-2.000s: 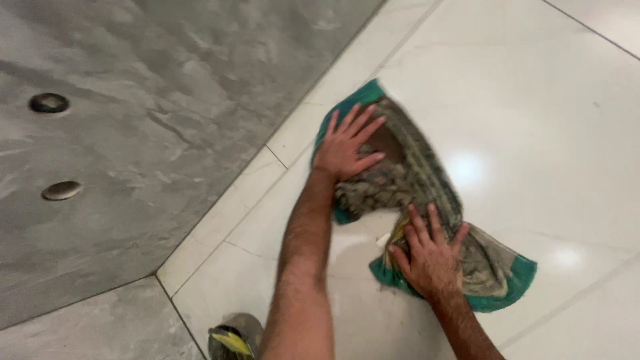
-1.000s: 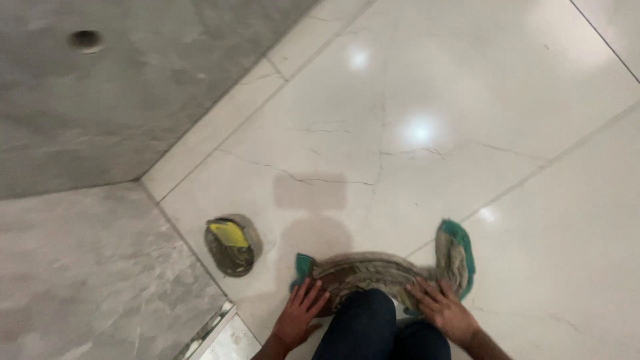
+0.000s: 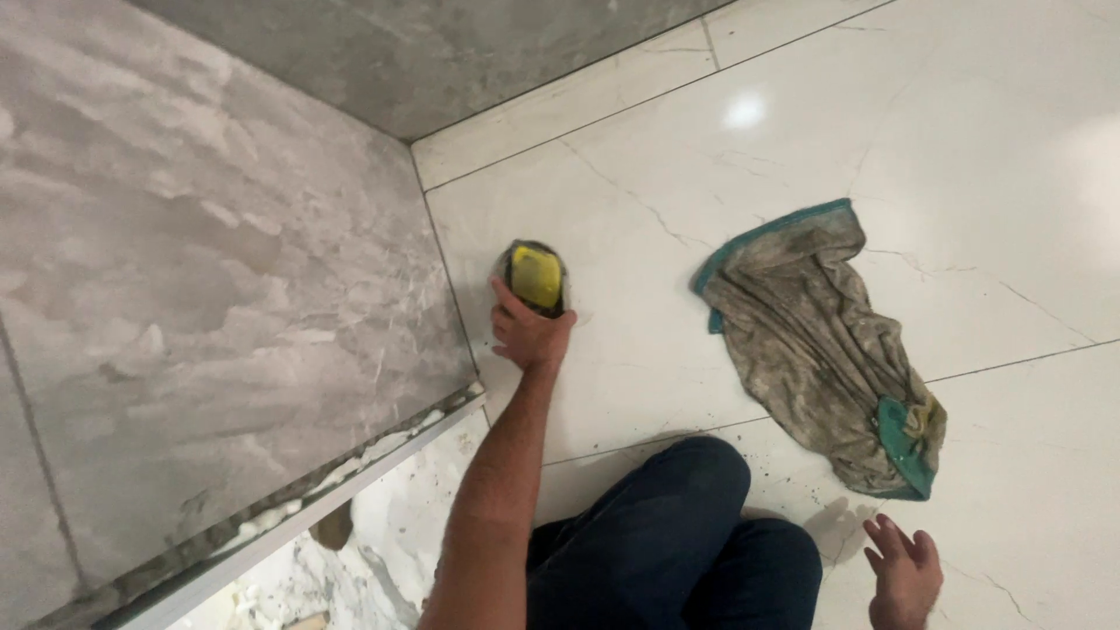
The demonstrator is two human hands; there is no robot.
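My left hand [image 3: 529, 328] grips the near rim of a dark, round container [image 3: 556, 308] on the pale floor tiles, close to the grey wall. Inside the container lies a yellow object [image 3: 535, 276], perhaps a sponge. A dirty grey cloth with teal edging [image 3: 805, 341] lies crumpled on the floor to the right. Below the cloth's lower end, my right hand [image 3: 906, 569] is held off it, fingers apart, holding nothing.
Grey marbled wall panels [image 3: 219, 245] meet in a corner at the upper left. A metal edge strip [image 3: 306, 534] runs along the lower left, with whitish foam-like material beside it. My knees [image 3: 674, 525] are at the bottom centre. Small dark crumbs are scattered near the cloth.
Both hands have left the cloth, which was bunched at my knees and now lies crumpled to the right. My left hand has taken hold of the container. The view has shifted.
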